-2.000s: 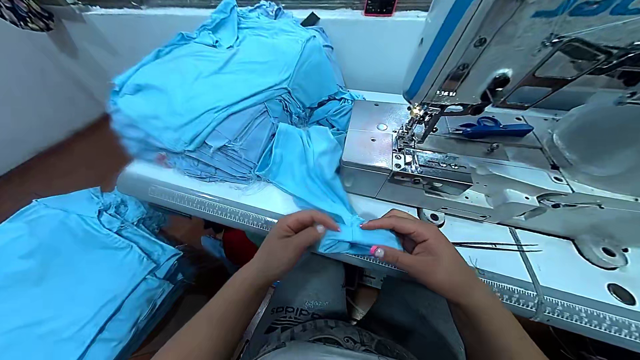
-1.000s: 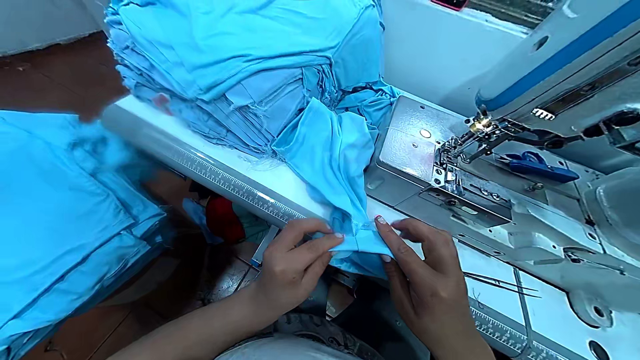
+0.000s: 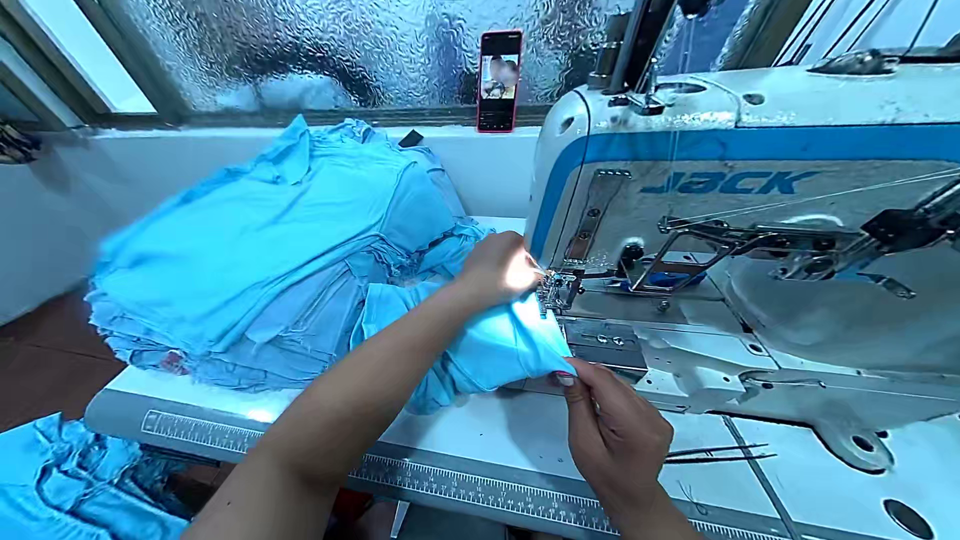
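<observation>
A light blue fabric piece [image 3: 495, 345] lies on the machine bed, its right edge at the needle and presser foot [image 3: 556, 291] of a white and blue Jack sewing machine [image 3: 720, 172]. My left hand [image 3: 499, 274] is at the fabric's far edge, close beside the presser foot, lit by the machine's lamp; its fingertips are partly hidden. Nearer the front, my right hand [image 3: 611, 420] pinches the fabric's near corner between thumb and fingers.
A tall pile of blue garments [image 3: 270, 232] stands left on the table; more blue fabric [image 3: 67, 487] lies lower left. Tweezers [image 3: 716, 454] rest right of my right hand. A phone [image 3: 499, 82] leans at the window. A printed ruler [image 3: 480, 491] runs along the table's front edge.
The fabric and both hands have moved from the table's front edge to the machine; my left hand is now up by the presser foot. The view has tilted up.
</observation>
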